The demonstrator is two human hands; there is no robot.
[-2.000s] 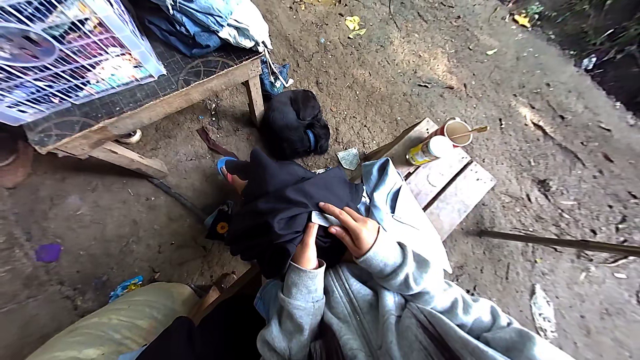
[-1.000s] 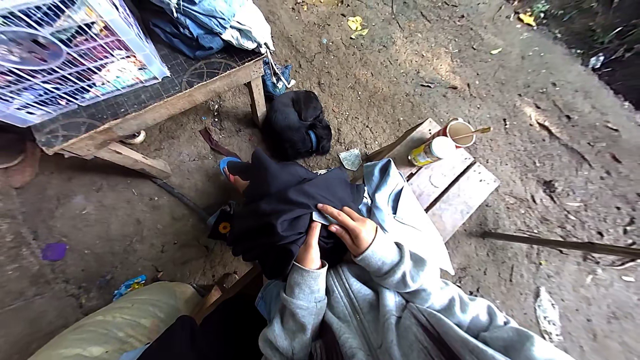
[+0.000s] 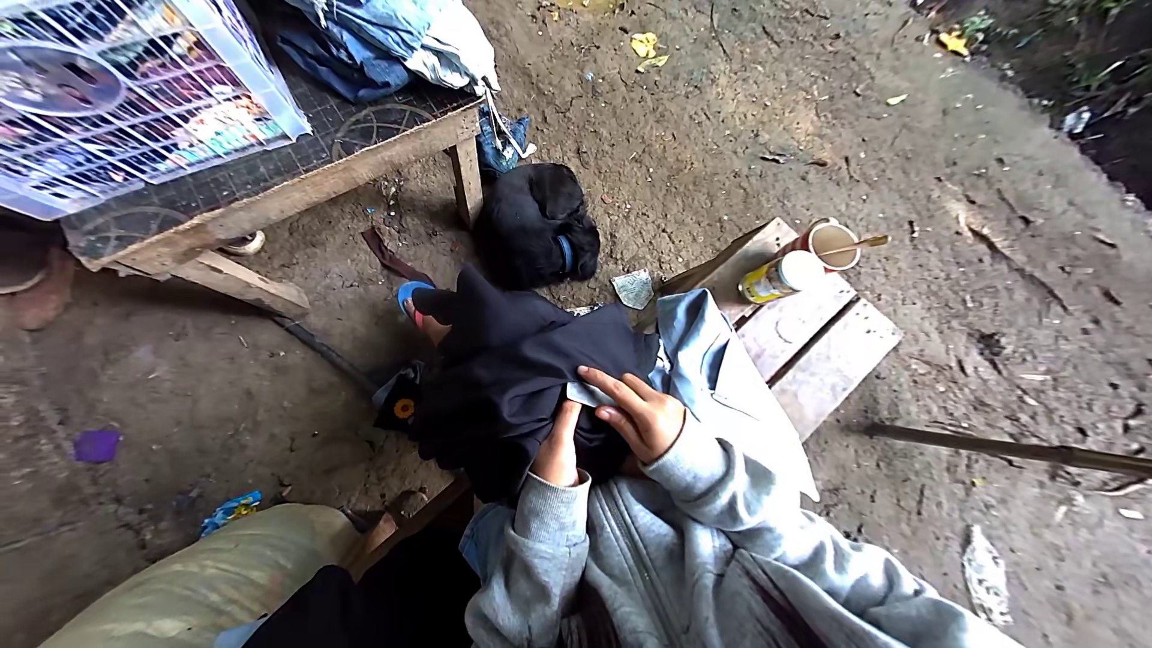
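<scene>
Black cloth point(image 3: 531, 369) lies bunched over my lap. My left hand point(image 3: 560, 450) is at its near side, thumb up against a small pale blue-grey piece point(image 3: 587, 394), with the other fingers hidden under the cloth. From the right, my right hand point(image 3: 643, 418) holds the same piece against the cloth, its fingers laid across it. What the small piece is, I cannot tell. Light blue and white fabric point(image 3: 697, 346) hangs just right of the black cloth, partly over a wooden bench. Both hands come out of grey sweatshirt sleeves.
On the wooden bench point(image 3: 832, 364) stand a yellow-labelled container point(image 3: 776, 277) and a cup point(image 3: 832, 245) with a stick in it. A black dog point(image 3: 537, 225) lies curled beyond the cloth. At upper left, a table point(image 3: 306, 193) bears a plastic crate point(image 3: 279, 99) and cloths. A pole point(image 3: 1008, 447) lies right.
</scene>
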